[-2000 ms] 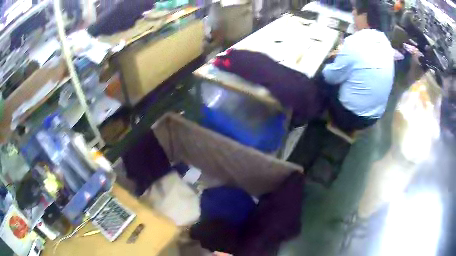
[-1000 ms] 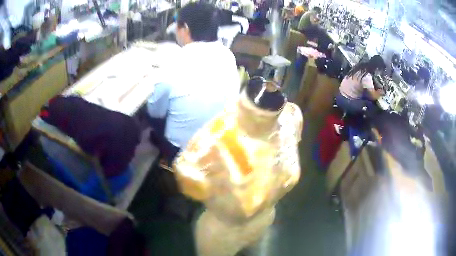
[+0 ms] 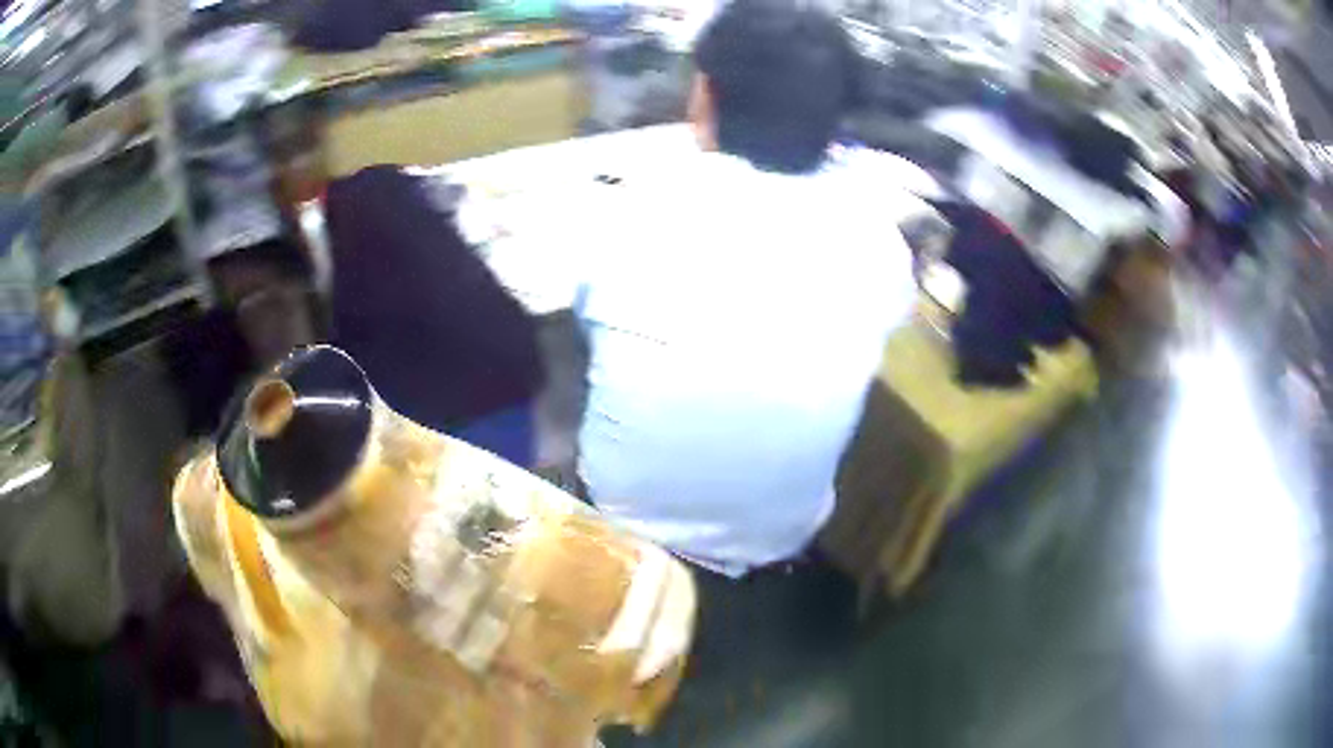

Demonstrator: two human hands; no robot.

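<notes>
Neither of my hands is in the picture. A dress form (image 3: 453, 585) with a cream and orange-yellow torso and a dark round neck cap stands nearest, at the lower left. It is tilted in the view and blurred. Just beyond it a person in a light blue shirt (image 3: 731, 365) sits with their back to me at a pale worktable (image 3: 519, 183). Dark cloth (image 3: 417, 292) hangs over the table's left end. The person's hands are hidden by their body.
Right of the person, more dark cloth (image 3: 1001, 292) lies on a yellow-covered surface (image 3: 965, 402). A tan panel (image 3: 453, 117) stands behind the worktable. Cluttered shelves (image 3: 110, 219) are at the left. The green-grey floor (image 3: 994, 628) runs along the right, under a bright glare.
The view has swung and come closer. The dress form has shifted from the middle to the lower left, and the seated person is now larger and further right. The desk seen earlier is out of view.
</notes>
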